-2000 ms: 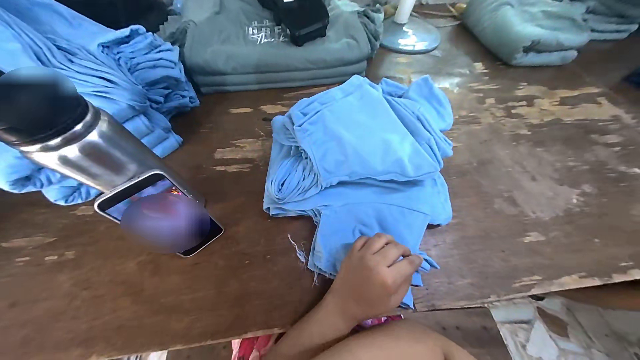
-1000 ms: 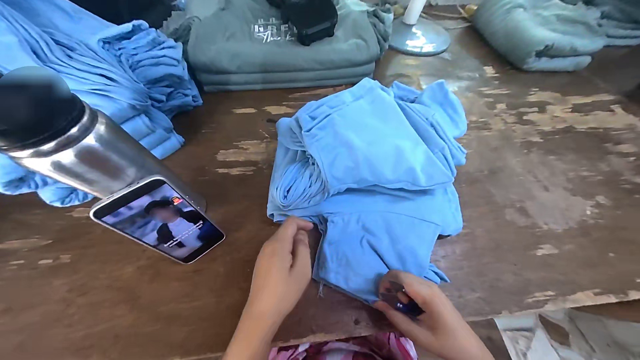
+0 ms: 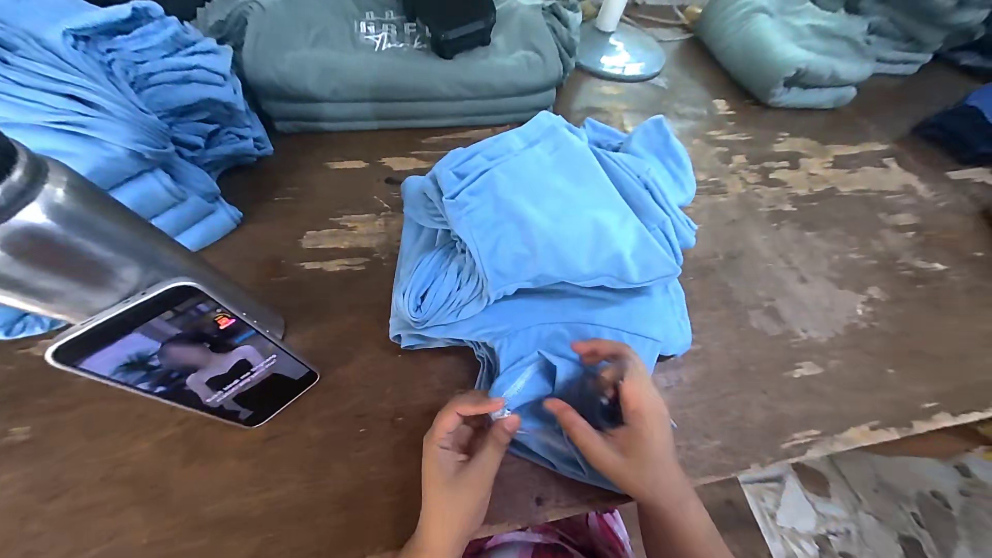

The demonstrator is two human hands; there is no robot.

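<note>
A stack of folded light blue cloth garments (image 3: 558, 209) lies on the wooden table, with a sleeve-like part reaching toward the front edge. My left hand (image 3: 469, 449) pinches the lower left edge of that part between thumb and fingers, where a whitish bit shows. Just to its right, my right hand (image 3: 620, 418) is over the same cloth with thumb and forefinger apart. Something dark and blurred lies inside its curled fingers, too unclear to name.
A steel bottle (image 3: 116, 232) has a phone (image 3: 186, 356) leaning on it at the left. Behind are a pile of blue cloth (image 3: 132, 101), folded grey-green garments (image 3: 403, 77) bearing a black object (image 3: 457, 23), a round lamp-like base (image 3: 620, 54) and a green cloth roll (image 3: 783, 54).
Two seconds ago one hand rested on the front cloth; then both hands were at it. Since the last earlier frame, my left hand has moved down to the cloth's lower edge and the cloth has been lifted there.
</note>
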